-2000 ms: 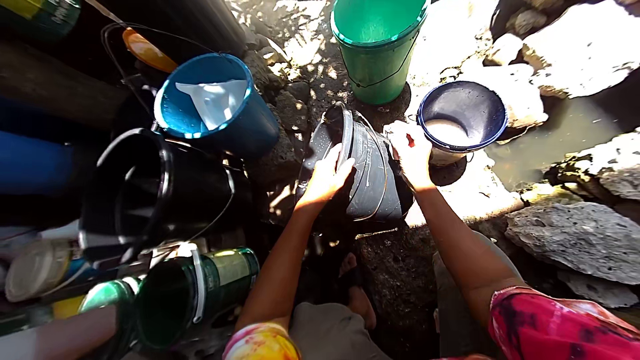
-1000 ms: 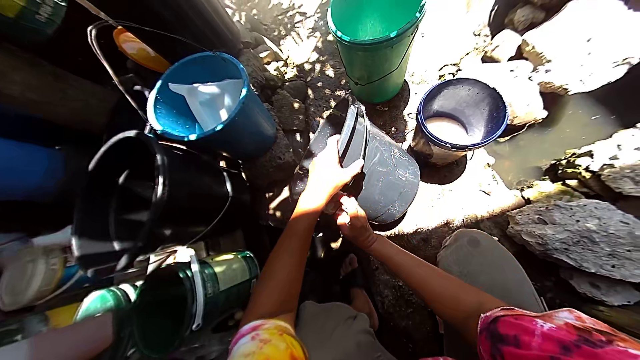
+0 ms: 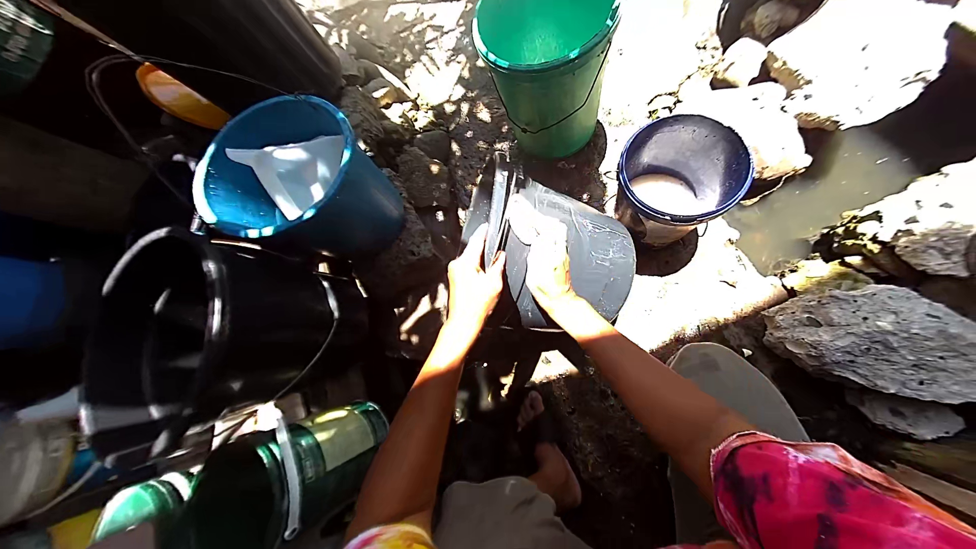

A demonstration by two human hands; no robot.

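A wet dark grey plastic bucket [image 3: 591,255] lies tipped on its side in front of me, its mouth toward the left. My left hand [image 3: 474,278] grips its rim, the thumb on the near side and the fingers partly hidden. My right hand [image 3: 543,255] presses on the outer wall just behind the rim; white, perhaps foam or a cloth, shows at its fingers, too bright to tell. Beyond the bucket stands a green bucket [image 3: 560,99] with a wire handle. To the right, a dark blue-rimmed bucket [image 3: 686,171] holds whitish liquid.
At the left are a blue bucket [image 3: 305,183] with a white piece inside, a large black bucket [image 3: 267,320] on its side and a dark green bucket [image 3: 335,442]. Rough rocks [image 3: 877,335] and murky water [image 3: 831,191] lie at the right. My bare foot [image 3: 553,465] is below.
My right hand has moved up from the near side of the grey bucket's rim onto its outer wall. The left hand stays at the rim. The other buckets have not moved.
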